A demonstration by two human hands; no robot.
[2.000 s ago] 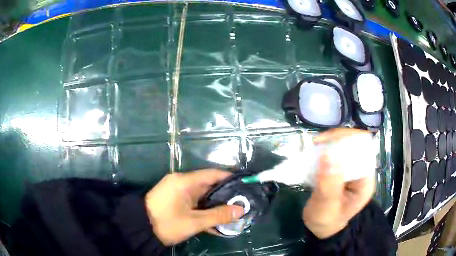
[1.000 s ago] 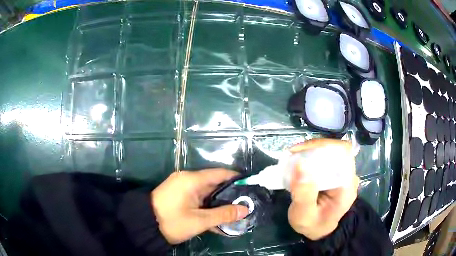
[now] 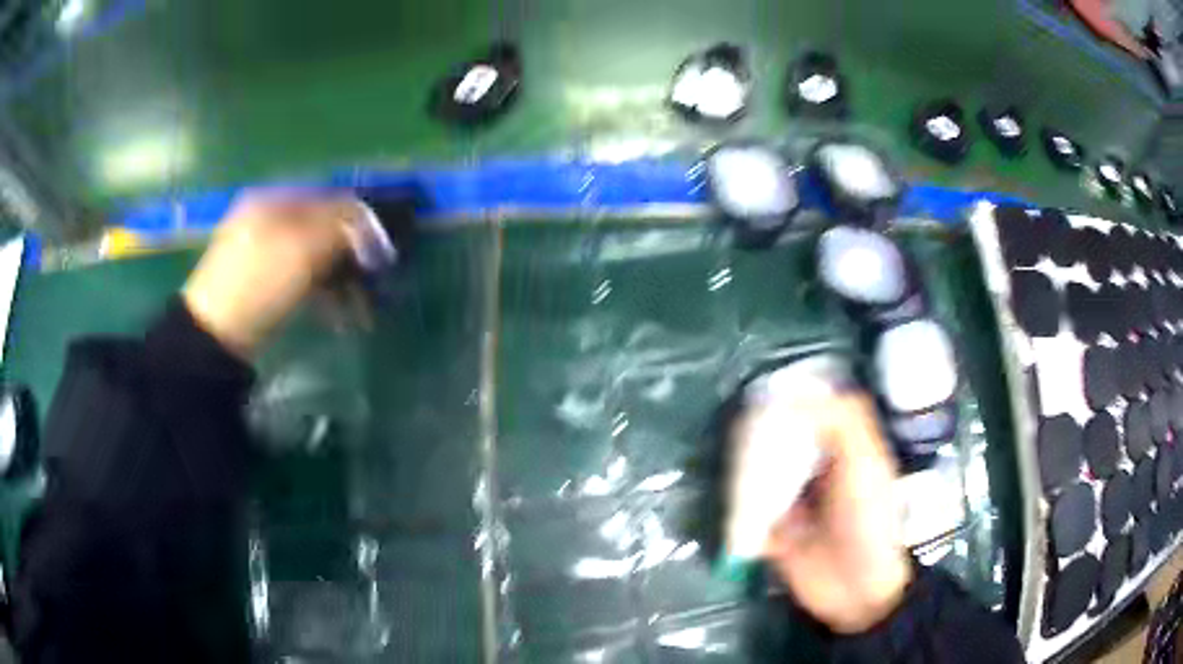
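The frame is blurred by motion. My left hand is at the upper left, over the blue edge, and holds a black oval housing unit at its fingertips. My right hand holds the white glue bottle right of centre, with its green needle tip pointing down. The right hand and bottle partly cover a grey-faced unit. More grey-faced units stand to the right and behind it. The clear plastic tray lies on the green bench.
Beyond the blue edge, a green conveyor carries several spaced black units. A white backing board with black oval pads lies at the right. A cut-off dark object with a white part shows at the left rim.
The view has shifted towards the conveyor. My left hand has moved away from the needle tip to the upper left with the unit. My right hand has tilted the bottle tip down, beside the grey-faced units.
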